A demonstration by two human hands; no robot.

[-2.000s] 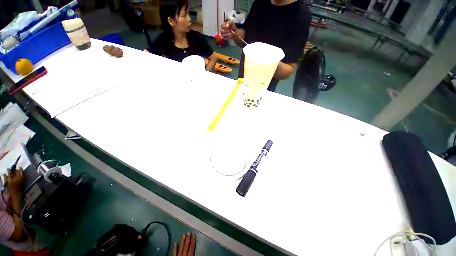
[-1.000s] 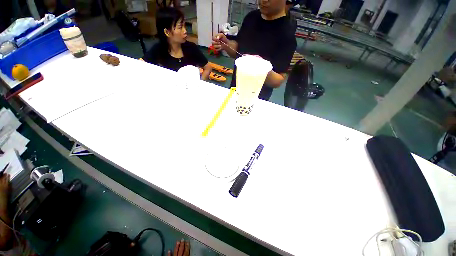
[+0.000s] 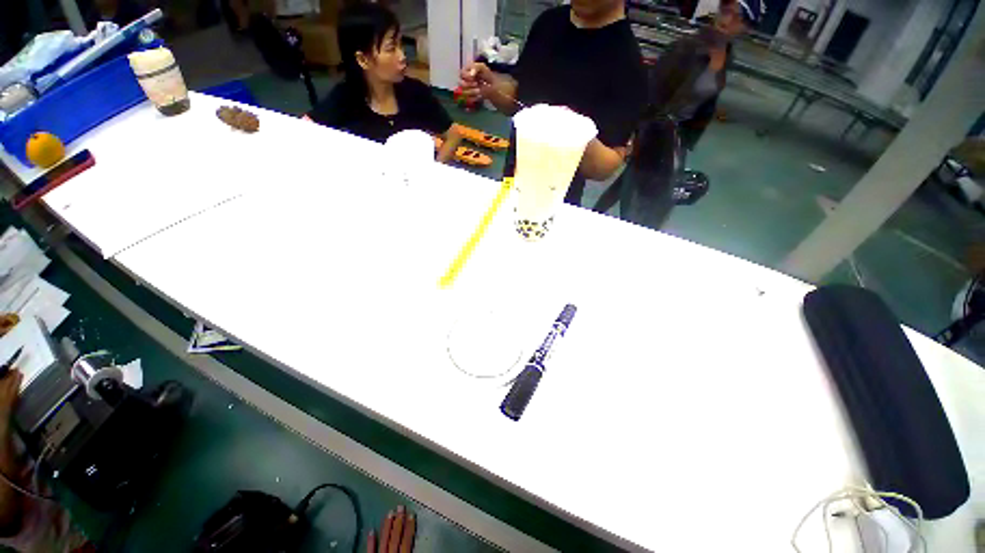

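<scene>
My left hand (image 3: 393, 531) shows only as a few fingers at the bottom edge, over the green bench; the rest is cut off. The fingers are stretched out, slightly apart, with nothing visible in them. My right hand is out of the picture. Left of the fingers is a black bench unit (image 3: 255, 523), cut off by the bottom edge, with a looping black cable (image 3: 351, 494). No work piece shows at my hand.
The long white shelf (image 3: 324, 270) crosses above the bench. It carries a marker pen (image 3: 539, 362), tall cup (image 3: 549, 162), yellow stick (image 3: 475, 234), black case (image 3: 888, 400) and white cable (image 3: 864, 508). A larger black box (image 3: 119, 437) and reel (image 3: 97, 373) stand left. People are beyond the shelf.
The view has shifted slightly, moving the shelf items up a little. More of my left fingers shows than a second ago. Another person has appeared behind, at the upper right.
</scene>
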